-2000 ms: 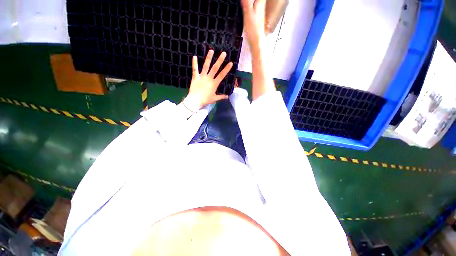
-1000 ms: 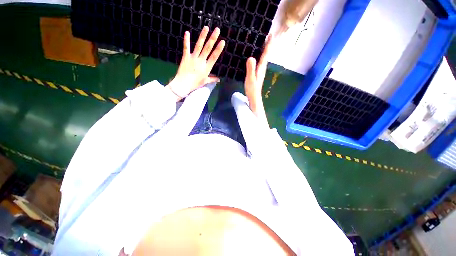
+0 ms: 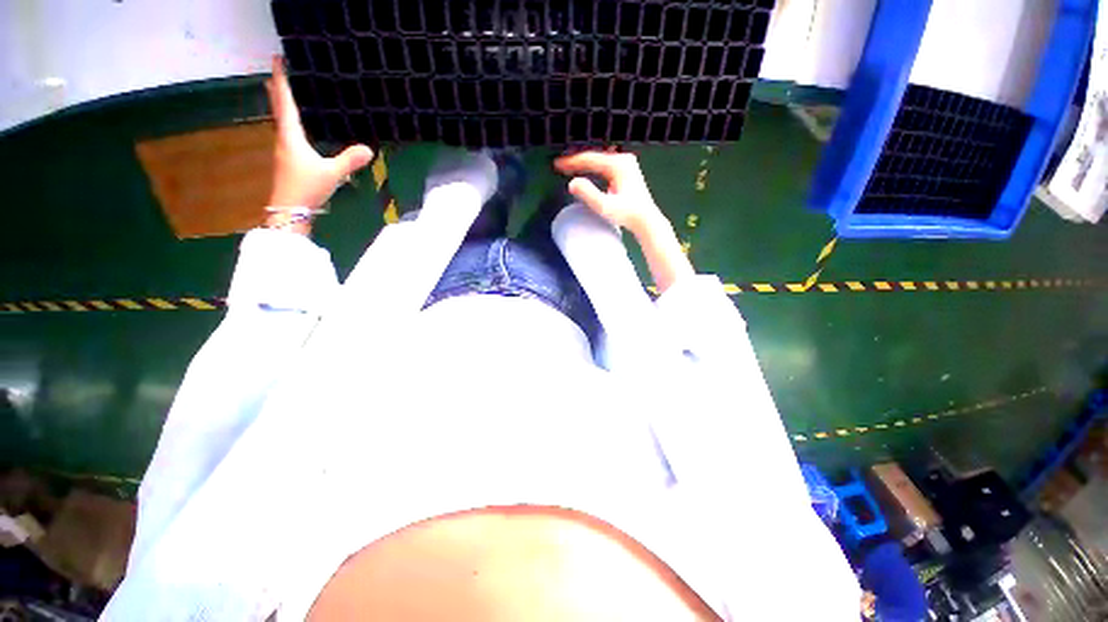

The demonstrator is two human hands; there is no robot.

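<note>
The black housings (image 3: 523,73) lie edge to edge in a grid at the top centre, over the bench's front edge. My left hand (image 3: 301,156) is at the grid's left edge, fingers pointing up along its side and thumb spread toward its lower left corner. My right hand (image 3: 611,185) is just below the grid's front edge, fingers bent and pointing left, thumb apart. I see nothing held in it; whether its fingertips touch the edge I cannot tell.
A blue crate (image 3: 877,116) with a black grid of parts stands at the upper right. White bench paper (image 3: 146,49) shows left of the grid. A printed sheet (image 3: 1081,170) is at the far right. An orange-brown board (image 3: 207,180) lies lower, at left. The green floor has striped tape.
The view has shifted, and the grid now sits more level. My left hand has moved from the grid's front part to its left edge. My right hand has moved from the right side to the front edge.
</note>
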